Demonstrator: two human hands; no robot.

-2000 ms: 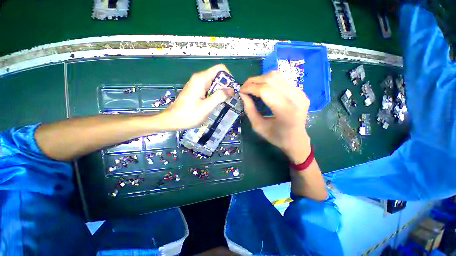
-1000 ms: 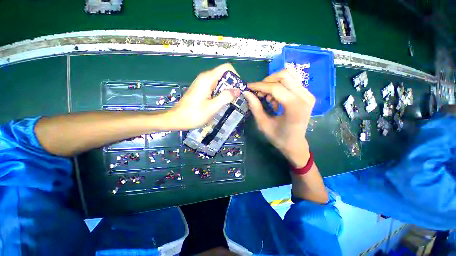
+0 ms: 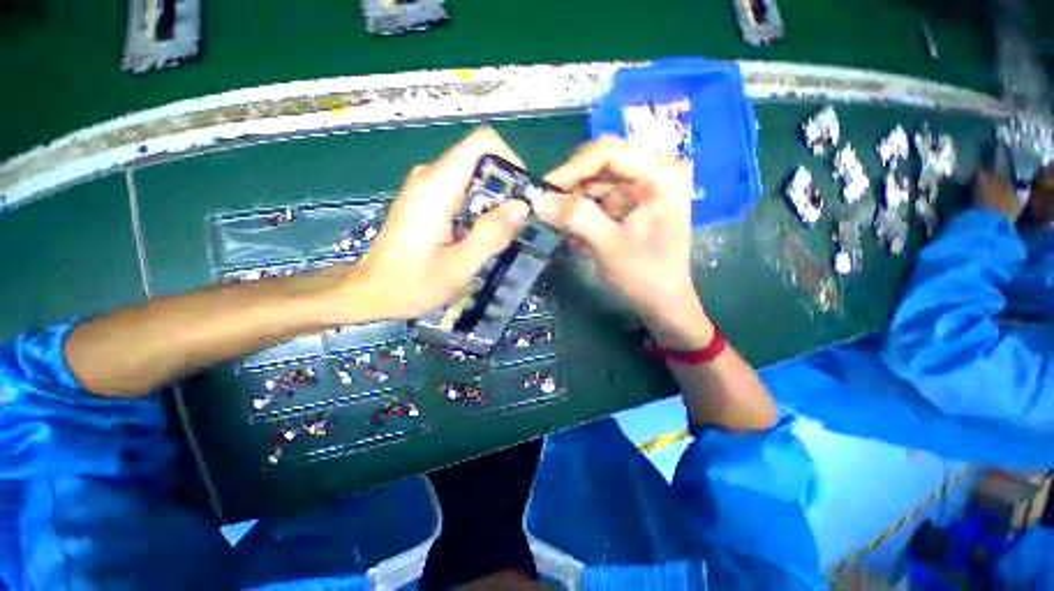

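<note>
A phone middle frame [image 3: 491,283] is held tilted above the compartment tray, its dark board end pointing up and away. My left hand [image 3: 433,237] grips it by its left side, with the thumb on the board area. My right hand [image 3: 636,225], with a red wristband [image 3: 698,346], has thumb and fingertips pinched together at the frame's top right edge. Whether a small part is between those fingertips is too small to tell. The clear compartment tray [image 3: 335,434] lies below with small components [image 3: 466,393] in its cells, partly hidden by my left arm and the frame.
A blue parts bin [image 3: 726,156] with white scraps stands just beyond my right hand. Silver-white sub-assemblies [image 3: 851,173] and clear film [image 3: 809,271] lie at right. A neighbour's blue sleeves [image 3: 977,312] are at far right. Beyond the pale rail [image 3: 266,113], the conveyor carries spaced frames [image 3: 162,32].
The view has shifted slightly. The conveyor frames have moved left. The neighbour's arm has drawn back, and hands now show at far right. My right fingertips stay at the frame's top edge, more closely bent.
</note>
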